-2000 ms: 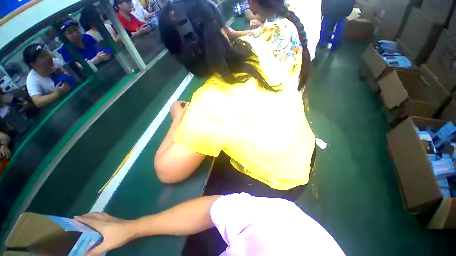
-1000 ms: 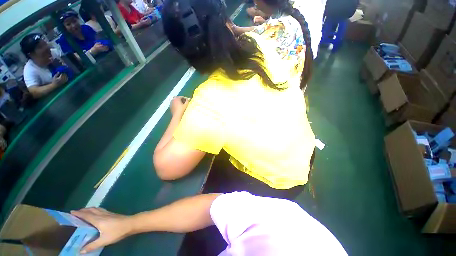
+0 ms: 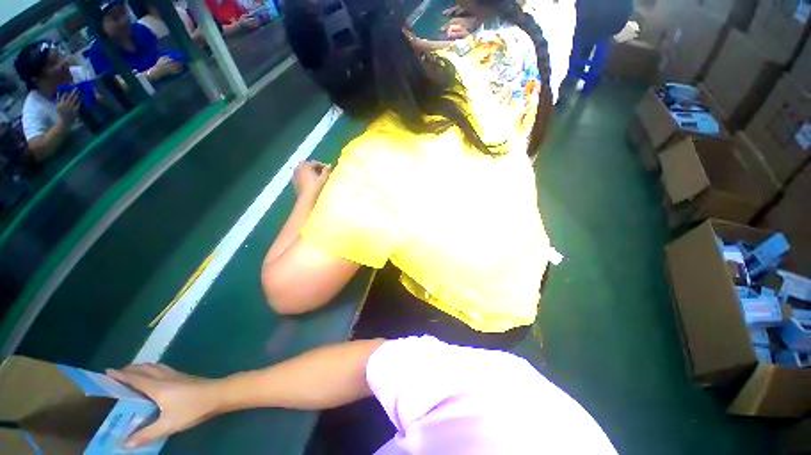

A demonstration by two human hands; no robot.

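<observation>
An open retail carton (image 3: 53, 402) is at the lower left, cut off by the picture's edge. Its inside is plain brown and its side panel is light blue and white with small dark text. My right hand (image 3: 173, 400) grips the carton's near right side, thumb toward the bottom and fingers along the upper side. My bare forearm runs in from the pale pink-white sleeve at the bottom. What is inside the carton is dark and cannot be told. My left hand is not in view.
The green bench (image 3: 267, 333) has a white strip (image 3: 240, 233) with a thin yellow strip (image 3: 182, 289). A person in yellow (image 3: 436, 222) leans on the bench close ahead. Bulk cartons (image 3: 711, 311) with blue-white boxes stand at right. More people sit across the belt.
The view has shifted slightly, so the carton and my right hand sit further left, with the carton more cut off. My hand keeps its hold on the carton.
</observation>
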